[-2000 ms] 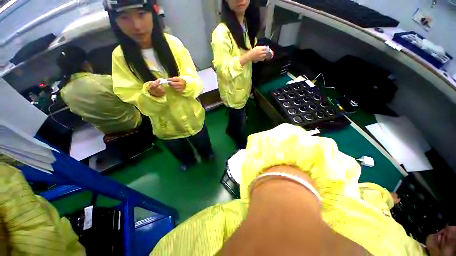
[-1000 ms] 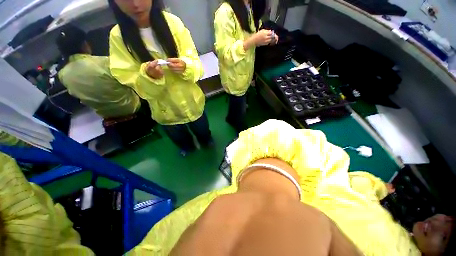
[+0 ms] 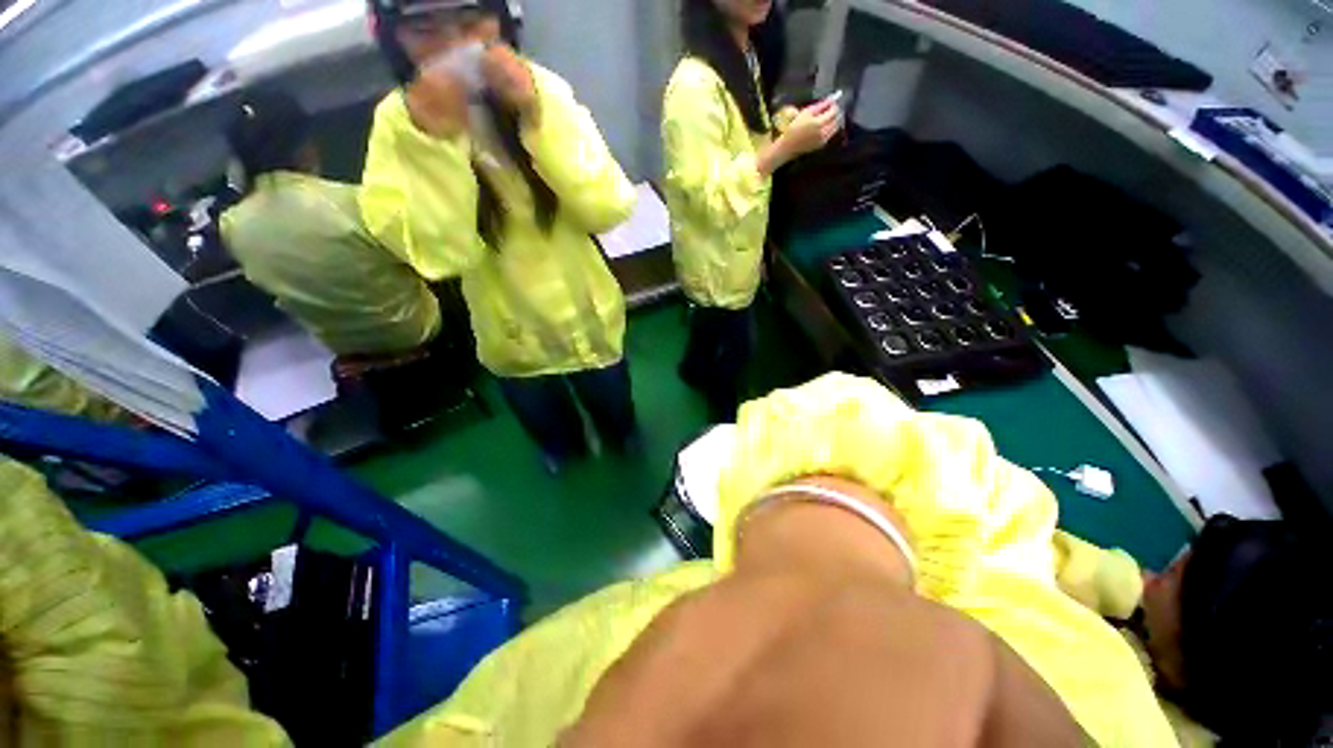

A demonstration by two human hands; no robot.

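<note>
My right hand (image 3: 804,665) is very close to the camera at the bottom centre, seen from wrist and back, with a pale band at the wrist and a yellow sleeve behind it. Its fingers are cut off by the lower edge, so its grip is hidden. My left hand is not in view. Beyond the sleeve, a white block (image 3: 1092,479) with a thin cable lies on the green bench mat (image 3: 1009,431). A black tray (image 3: 958,355) with rows of round pockets holding round parts lies farther back on the bench.
A person in a yellow smock (image 3: 548,300) stands ahead, another (image 3: 716,190) beside the bench; one sits at the left. Another person's dark head (image 3: 1257,621) is close at right. A blue rack (image 3: 293,468) stands left. White sheets (image 3: 1191,424) lie on the bench.
The nearer standing person has raised both hands with something pale to the face. The person at right now shows a dark head top. My right hand stays close to the camera.
</note>
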